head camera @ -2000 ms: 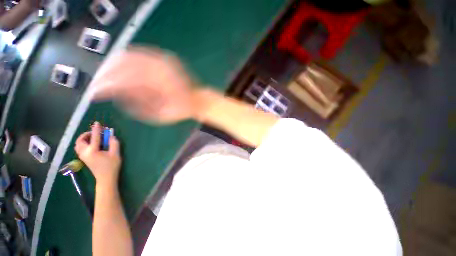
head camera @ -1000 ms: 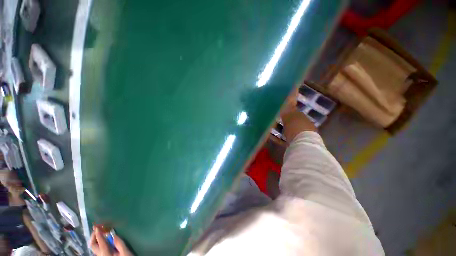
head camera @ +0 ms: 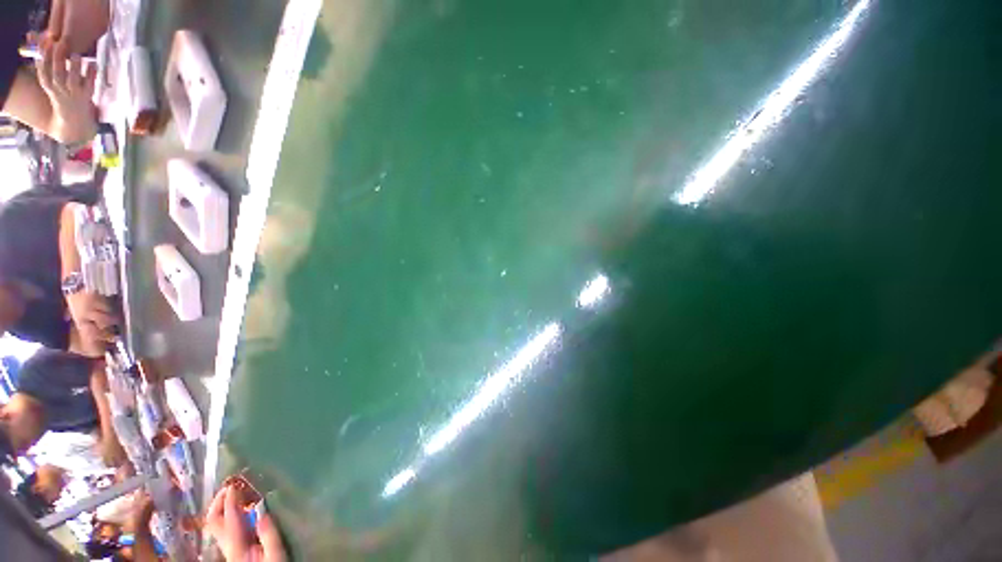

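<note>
My left hand (head camera: 244, 529) is small at the bottom left, partly cut off by the lower edge. Its fingers are around a small open unit (head camera: 259, 512) with a blue part and orange-red strands at its top. The unit lies low over the glossy green bench (head camera: 461, 274), and most of it is hidden by my fingers. My right hand is not in view; only a pale sleeve or arm (head camera: 747, 527) shows beyond the bench edge at the bottom right.
White device housings (head camera: 198, 206) stand in a row on the belt, behind the pale metal rail (head camera: 255, 209). Several people (head camera: 39, 263) sit on the far side, hands among more units. Part of the cardboard box (head camera: 961, 412) shows at the lower right, past the bench edge.
The view has tilted up and come closer over the bench. My right hand swept over the bench, then reached down to the parts carton; now it is out of view. My left hand still holds the unit.
</note>
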